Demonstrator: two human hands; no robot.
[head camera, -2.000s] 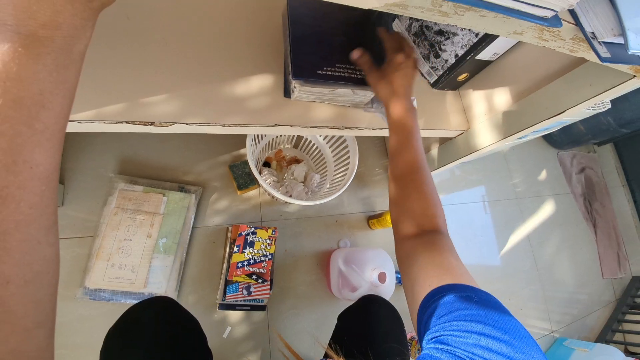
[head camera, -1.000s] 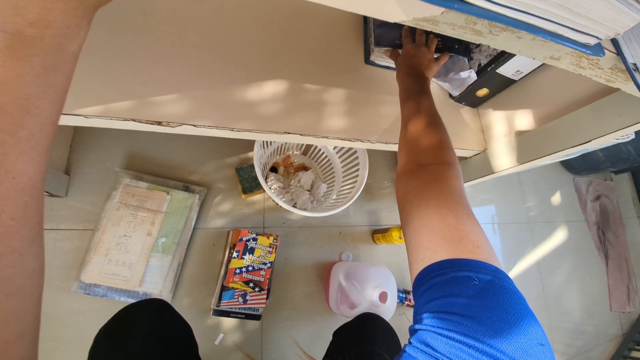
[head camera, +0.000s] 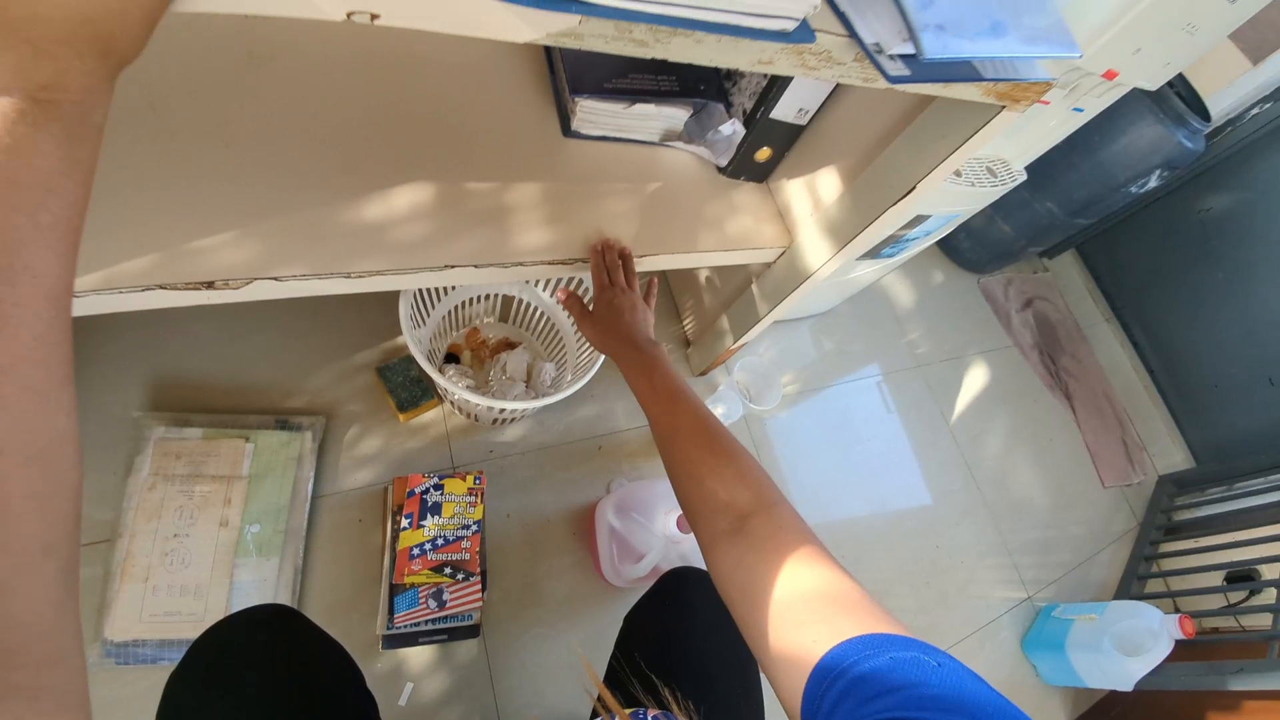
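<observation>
My right hand (head camera: 615, 305), empty with fingers apart, is at the front edge of the wooden shelf (head camera: 350, 180), just above the right rim of a white plastic basket (head camera: 425, 325) holding crumpled paper and plastic. My left forearm (head camera: 40, 350) rises along the left side; most of the left hand (head camera: 80, 25) is cut off at the top left, its fingers out of view. At the back right of the shelf, a black ring binder (head camera: 765, 140) leans beside a dark box file (head camera: 640, 80) holding papers.
On the tiled floor are a sponge (head camera: 407, 388), a stack of books (head camera: 435, 545), papers in a plastic sleeve (head camera: 190, 540), a jug of pink liquid (head camera: 645, 530), a jug of blue liquid (head camera: 1095, 643) and a cloth (head camera: 1065, 375). More binders (head camera: 960, 40) lie on the upper shelf.
The dark box file has moved from the shelf's middle to the back right, beside the binder. My right hand has let go and come back to the shelf's front edge.
</observation>
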